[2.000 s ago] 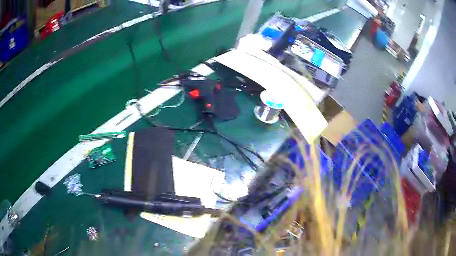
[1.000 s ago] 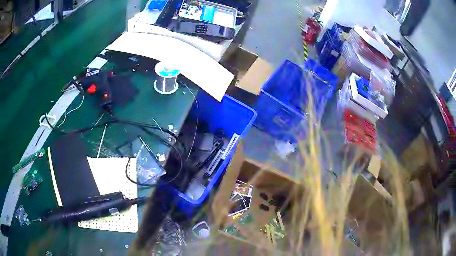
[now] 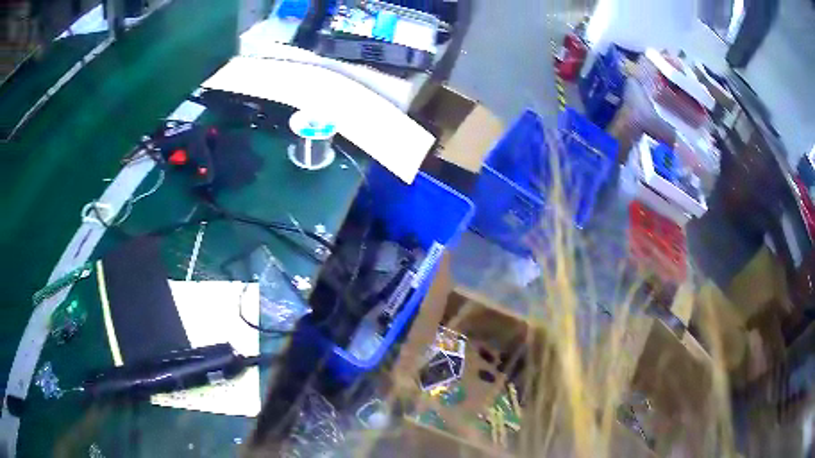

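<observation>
Neither of my hands is in the picture. A black electric screwdriver point(image 3: 165, 371) lies on the green bench at the lower left, across pale paper point(image 3: 228, 318) and the lower end of a black mat point(image 3: 143, 300). Its thin bit points left at a small heap of screws point(image 3: 47, 382). A green circuit board point(image 3: 67, 320) lies above the screws, near the white edge strip. A black tool with red parts point(image 3: 192, 161) and a solder wire spool point(image 3: 312, 143) stand farther back. Blurred yellowish strands hide part of the lower right.
A blue bin point(image 3: 424, 210) with black parts stands at the bench's right edge. An open carton point(image 3: 469, 309) holding green and dark parts is below it. More blue bins point(image 3: 509, 192), a red crate point(image 3: 657, 240) and stacked boxes are to the right. The green conveyor point(image 3: 107, 107) runs along the left.
The view has swung to the right since the earliest frame, bringing the blue bin and carton into fuller view. Since one second ago the scene has shifted slightly right. The bench items look unmoved.
</observation>
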